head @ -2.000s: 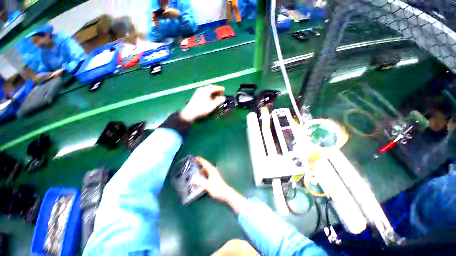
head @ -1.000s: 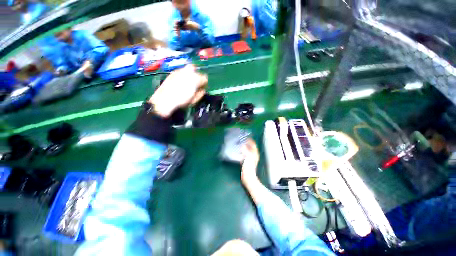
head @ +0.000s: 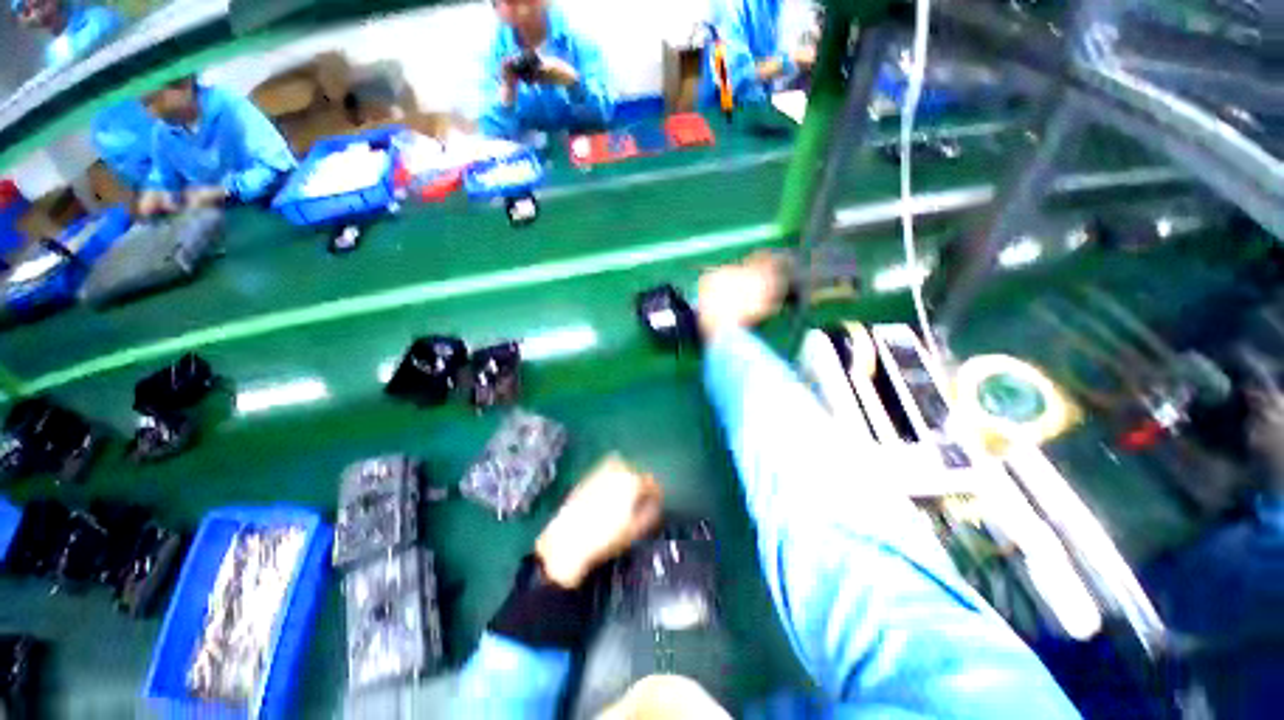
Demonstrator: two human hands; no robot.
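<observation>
My left hand (head: 603, 521), with a black wristband, is low in the middle of the view, beside a dark open housing (head: 669, 577) near the bench's front edge. Its fingers are curled and blurred; I cannot tell if they grip the housing. My right hand (head: 742, 291) reaches to the far side of the bench, just right of a black open housing (head: 665, 312). It is blurred, and its hold cannot be made out. A grey camera unit (head: 514, 461) lies left of my left hand. More grey units (head: 380, 509) lie in a column further left.
A blue bin (head: 317, 598) with thin silvery parts stands at left. Black housings (head: 430, 369) line the far bench and the left side. The white tape dispenser (head: 831, 352) and a tape roll (head: 1011, 398) are at right, under my right arm and beside it. Co-workers sit opposite.
My right hand has left the grey unit it held and reached to the far bench. My left hand has come back from there to the near side. The dark open housing now shows beside it.
</observation>
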